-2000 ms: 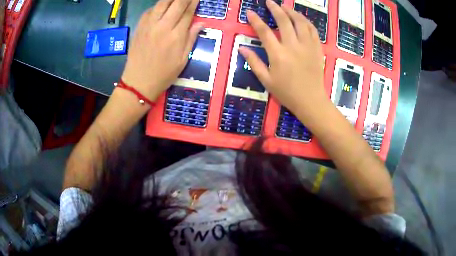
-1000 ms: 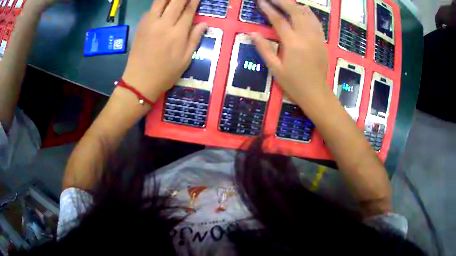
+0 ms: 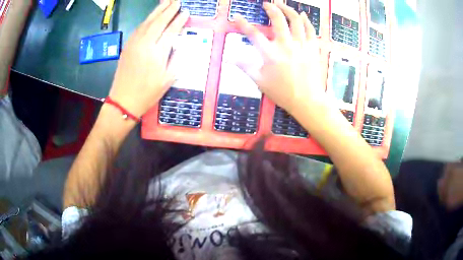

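A red phone tray [image 3: 233, 142] lies on the bench in front of me, holding bar phones in two rows. The near-row phone at the left end [image 3: 181, 107] and the one beside it [image 3: 237, 114] have bright, washed-out screens above dark keypads. My left hand [image 3: 147, 66] lies over the tray's left edge, fingertips by the keypad of the far-left phone [image 3: 201, 7]. My right hand [image 3: 287, 63] is over the tray's middle, fingers spread near the far-row keypad [image 3: 250, 11], covering part of a near-row phone. Neither hand holds anything.
A blue battery [image 3: 100, 47] lies on the green bench [image 3: 61, 56] left of the tray. A yellow pen or knife [image 3: 108, 13] and another blue piece [image 3: 46, 7] lie beyond it. Another person's arm [image 3: 11, 38] is at the left edge. A person's dark sleeve and hand [image 3: 449, 185] show at right.
The view has shifted and brightened, washing out the near screens. My right fingers have shifted over the far-row keypad. A second blue piece shows at upper left. The person at right appears lower.
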